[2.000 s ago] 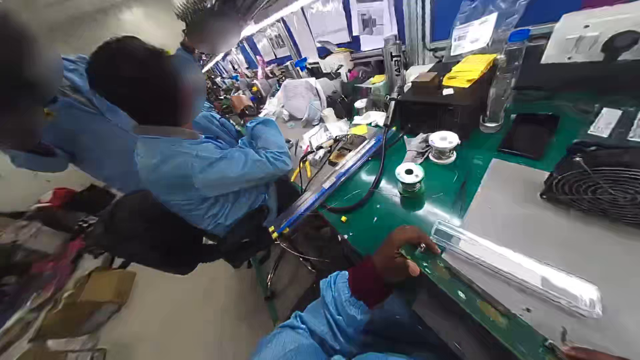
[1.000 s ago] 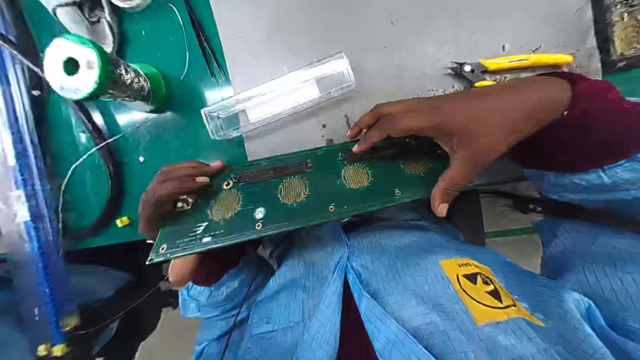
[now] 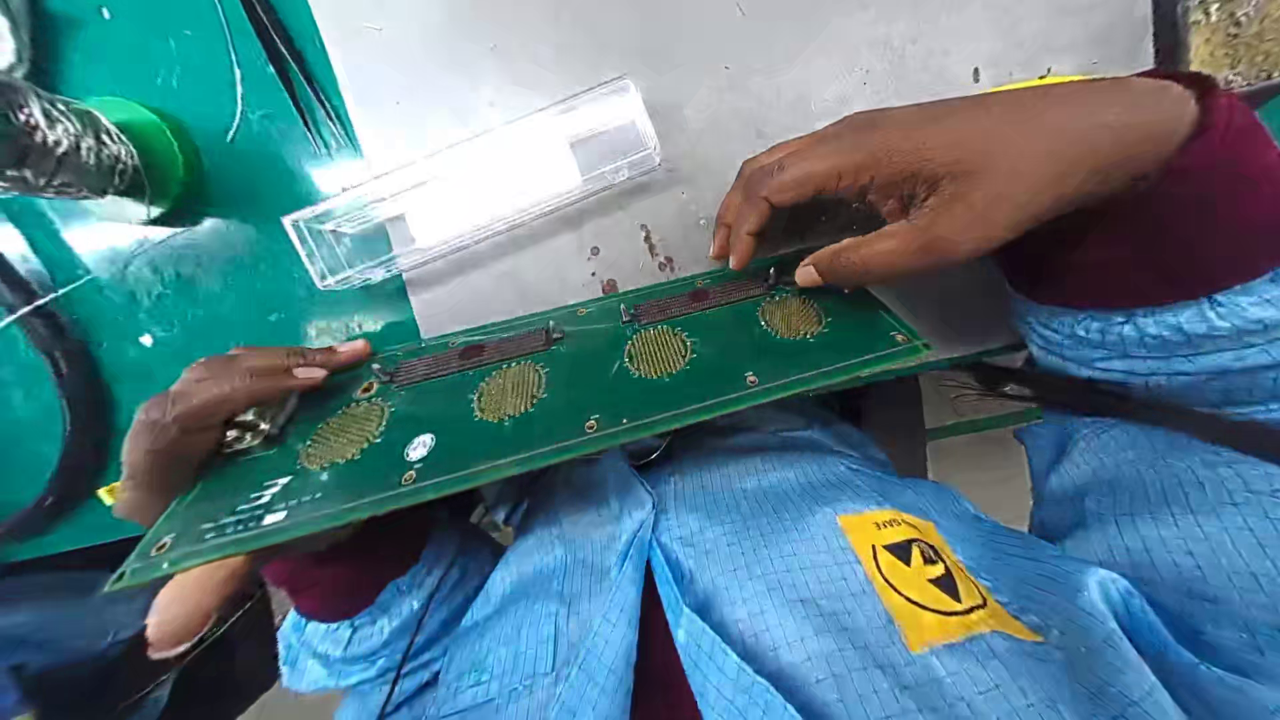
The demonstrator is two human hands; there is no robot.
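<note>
A long green printed circuit board [image 3: 570, 440] lies tilted above my lap, its far edge along a grey mat. Two dark slotted connectors [image 3: 475, 358] sit near that edge, and several round gold-coloured pad areas [image 3: 510, 391] run in a row. My left hand [image 3: 215, 415] grips the left end of the board, fingers on top and thumb below. At the right, my right hand [image 3: 900, 180] has its fingertips at the far edge beside the right-hand connector [image 3: 700, 299], thumb apart from the fingers; whether it grips the board is unclear. A clear plastic case [image 3: 480, 180] lies just beyond the board.
The grey mat [image 3: 850, 60] covers part of the green bench [image 3: 290, 290]. At the left are a solder wire spool [image 3: 150, 160], a thick black cable [image 3: 85, 420] and thin wires. A yellow object [image 3: 1040, 82] shows partly behind my right wrist.
The view has come much closer to the board. My right hand's thumb, under the near edge a second ago, is now at the board's far edge. My left hand still holds the left end.
</note>
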